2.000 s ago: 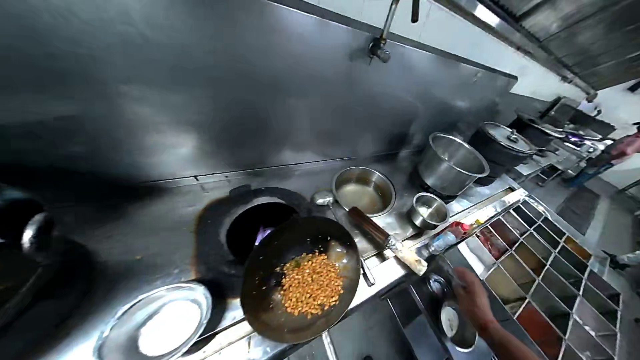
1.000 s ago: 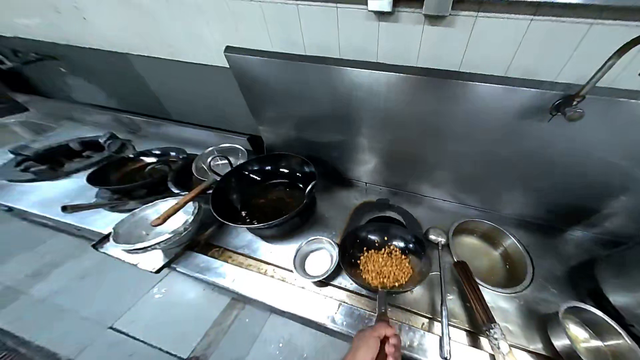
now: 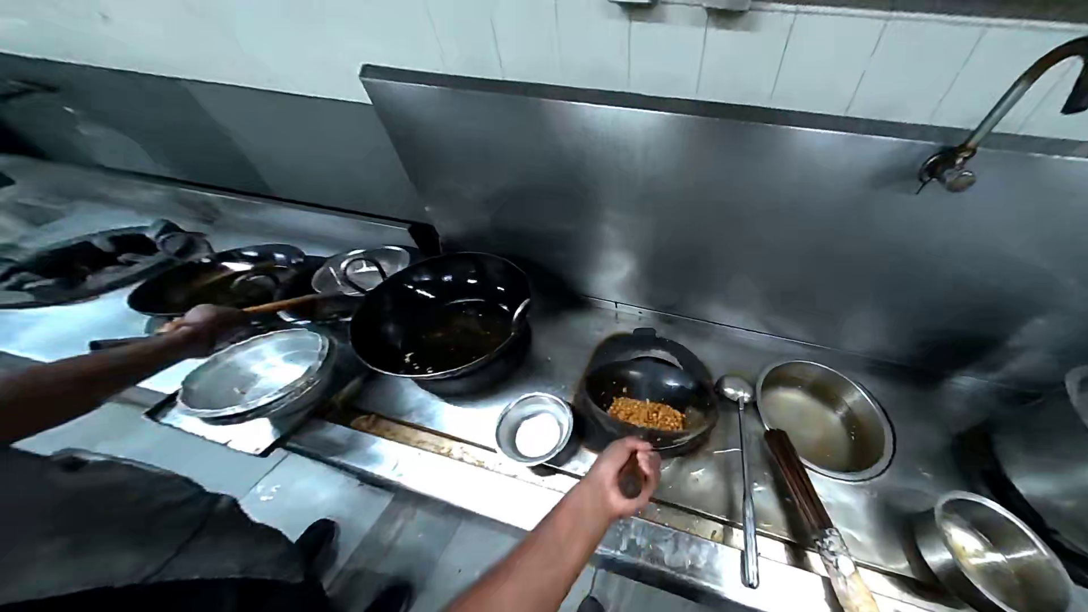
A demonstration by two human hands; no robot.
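My left hand [image 3: 625, 478] is closed on the wooden handle of a small dark wok [image 3: 653, 378] on the burner. Golden-brown pieces, possibly peanuts [image 3: 646, 415], lie in the wok, gathered toward its near side. Just left of it stands a metal bowl [image 3: 510, 429] with something white inside. To its right lies a steel ladle [image 3: 748, 501], beside a metal pot of cloudy liquid [image 3: 820, 416]. A brown-handled tool [image 3: 795, 476] leans across that pot's rim. My right hand is not in view.
From the left, an arm that appears to be another person's reaches in, its hand [image 3: 208, 327] at a wooden handle [image 3: 285, 303]. A large black wok [image 3: 450, 323], metal basins [image 3: 255, 374] and more woks stand on that side. A steel pot [image 3: 1003, 552] is at lower right, a tap [image 3: 952, 170] above.
The view has swung left since the oldest frame. The other hand now reaches the wooden handle, which lay untouched one second ago. The pieces have shifted toward the small wok's near side.
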